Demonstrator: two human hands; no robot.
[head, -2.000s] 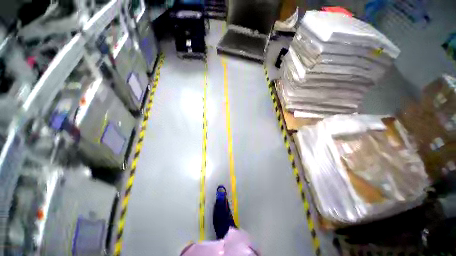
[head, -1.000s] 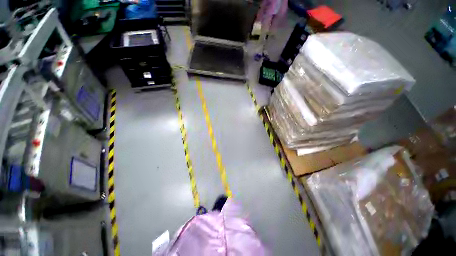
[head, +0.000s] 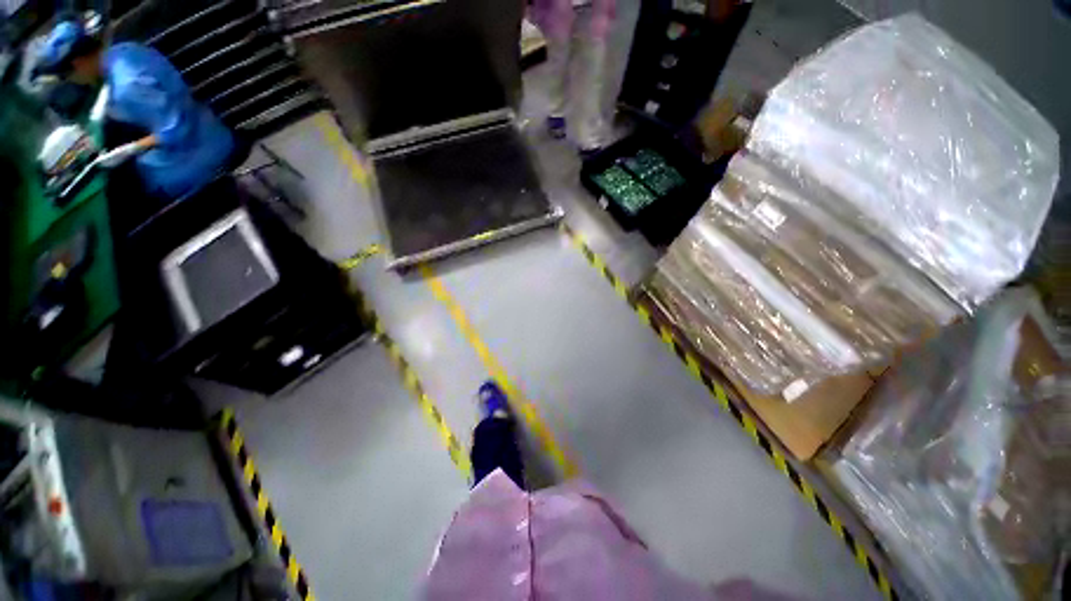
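Observation:
Neither of my hands shows in the head view; my pink smock and one dark shoe are at the bottom middle. Nearest in front, a dark flat platform with a metal rim and an upright dark panel behind it stands on the floor. To its left, a pale grey rectangular frame with a dark centre lies on a stack of black bins with a white label. To the right of the platform, a black bin on the floor holds small green boards.
A wrapped pallet load stands on the right behind black-yellow tape. A person in blue works at a green bench at upper left. A person in pink stands beyond the platform. A grey machine cabinet is at lower left.
I have moved forward along the aisle, and the view has turned. The platform, black bins and green boards are nearer and larger. The person in blue has come into view.

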